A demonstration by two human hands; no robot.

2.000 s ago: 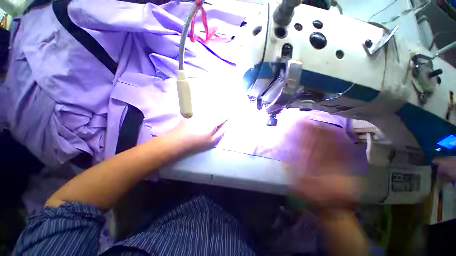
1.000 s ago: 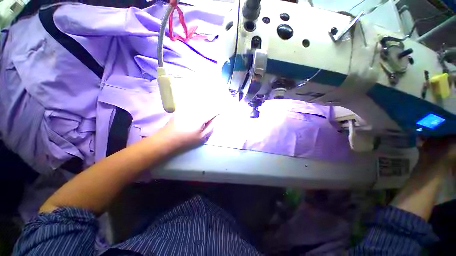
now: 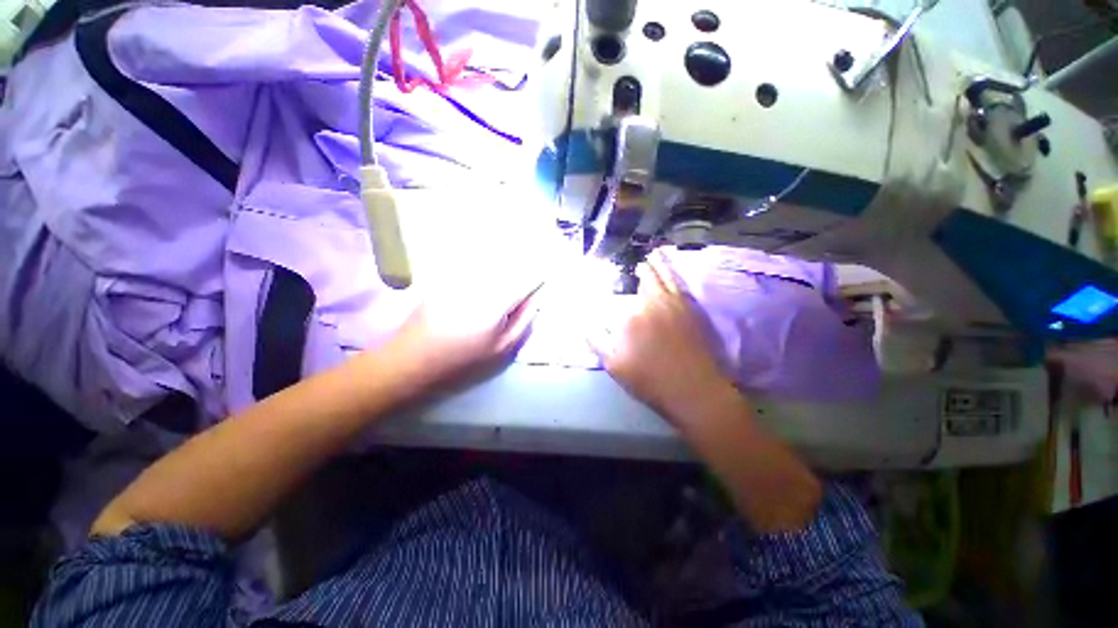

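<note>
A light purple garment piece [image 3: 785,331] lies flat on the machine bed under the presser foot [image 3: 628,276] and runs left into the glare. My left hand [image 3: 460,331] lies on the cloth left of the foot, its fingertips washed out by the lamp. My right hand [image 3: 656,337] rests on the cloth just right of and below the foot, index finger stretched up beside it. I cannot tell if either hand grips the cloth. The needle is lost in glare. A black band [image 3: 285,331] shows on the purple cloth at the left.
The large crumpled garment bundle [image 3: 110,245] fills the left side. The gooseneck lamp [image 3: 387,233] hangs above my left hand, with a red ribbon [image 3: 429,61] behind it. The white machine head [image 3: 785,111] spans the upper right, with a lit control panel [image 3: 1086,306] at its right.
My right hand was blurred over the cloth, then at the far right near the control panel; now it is back beside the presser foot. My left hand has stayed on the cloth. The view has shifted slightly.
</note>
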